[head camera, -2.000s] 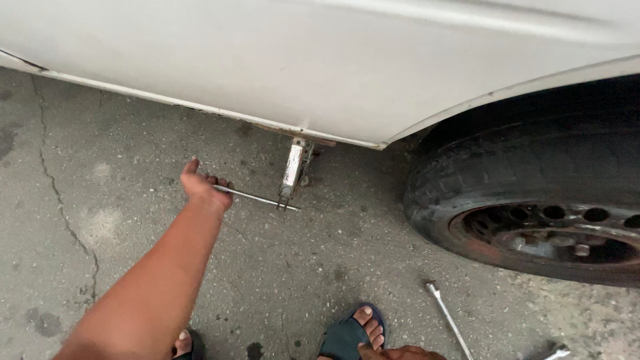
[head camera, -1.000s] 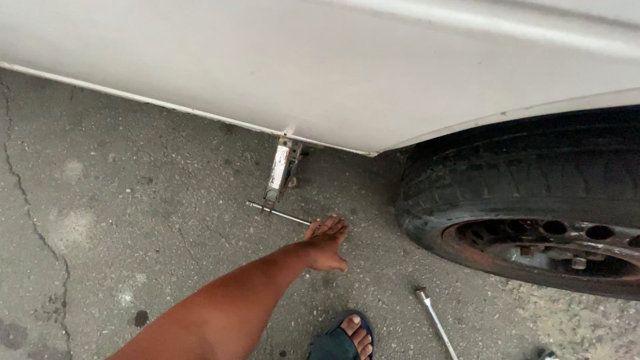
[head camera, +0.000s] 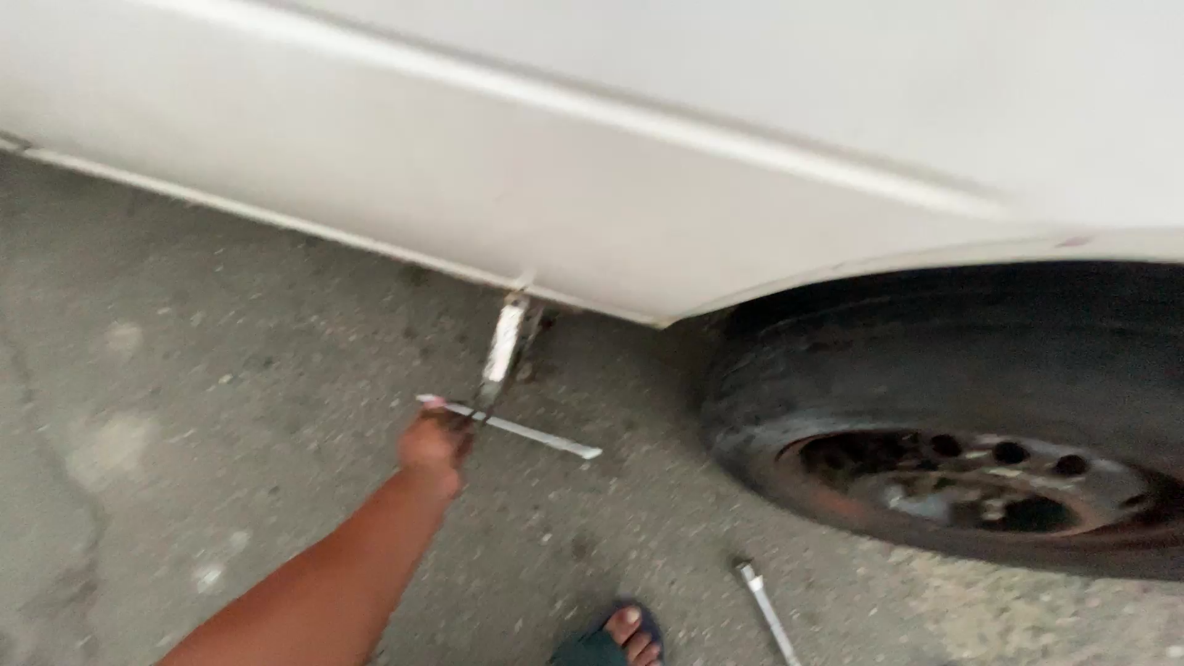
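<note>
My left hand (head camera: 435, 449) is at the left part of a metal bar (head camera: 546, 437), its fingers around the bar close to the end of a car jack (head camera: 502, 347); blur hides the exact hold. The bar runs crosswise through the jack's outer end. The jack stands under the lower sill of a white car (head camera: 592, 213). My right hand is out of view.
To the right is the car's wheel, with a black tire (head camera: 777, 407) and a rusty steel rim (head camera: 980, 490). A metal wrench (head camera: 766, 610) lies on the cracked asphalt (head camera: 277, 388). My sandaled foot (head camera: 629, 634) is at the bottom edge.
My left hand has moved from the bar's right end to its left part. The bar has turned and shifted through the jack's end. My right hand, at the bottom edge two seconds ago, has left the view.
</note>
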